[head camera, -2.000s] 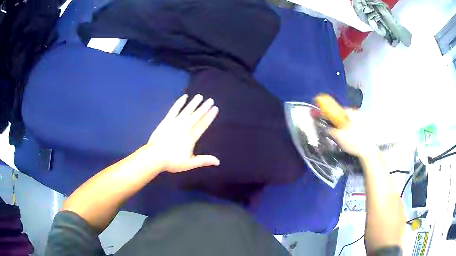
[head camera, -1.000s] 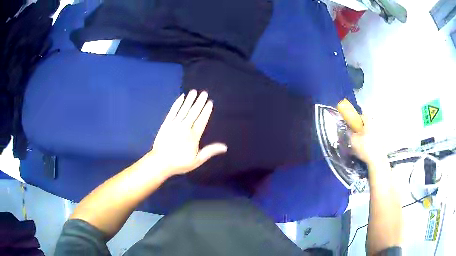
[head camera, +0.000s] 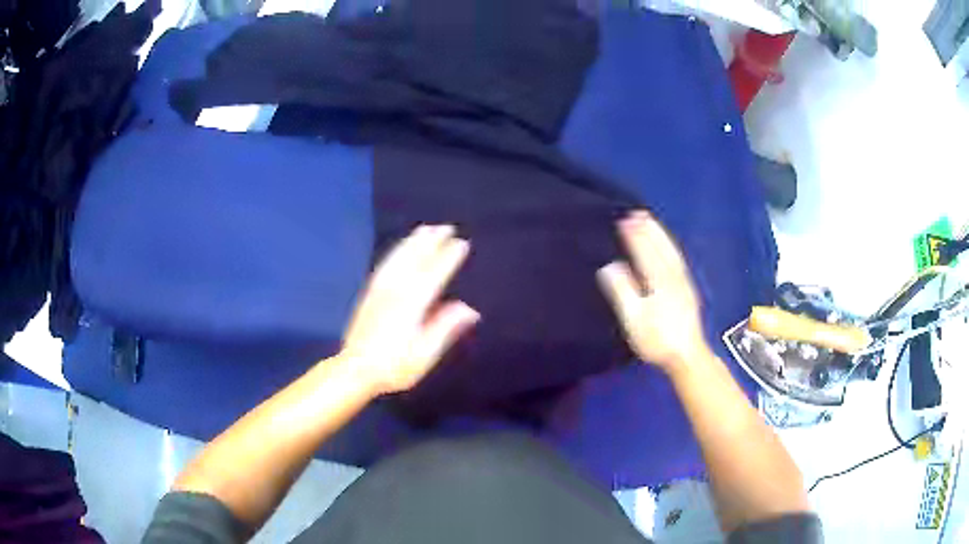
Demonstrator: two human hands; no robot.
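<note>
A dark plum-black garment (head camera: 531, 255) is drawn over the blue padded board (head camera: 234, 228), and more of its dark cloth lies bunched behind the board. My left hand (head camera: 409, 308) rests on the garment near its left edge, fingers slightly spread. My right hand (head camera: 657, 292) is at the garment's right side, slightly blurred, with thumb and fingers apart. Whether its fingertips pinch the cloth is unclear. The steam iron (head camera: 802, 345), with a yellow-tan handle, stands at the right, beside the blue cover, with no hand on it.
A crumpled black garment pile (head camera: 53, 159) is at the left. A small dark rectangle (head camera: 126, 356) lies on the blue cover (head camera: 680, 96). Purple folded cloth (head camera: 40, 494) is at lower left. A red object (head camera: 757, 66) stands behind at upper right. Cords run right of the iron.
My right hand has let go of the iron and moved left to the garment's right side. The iron now sits at the right. My left hand has stayed on the cloth.
</note>
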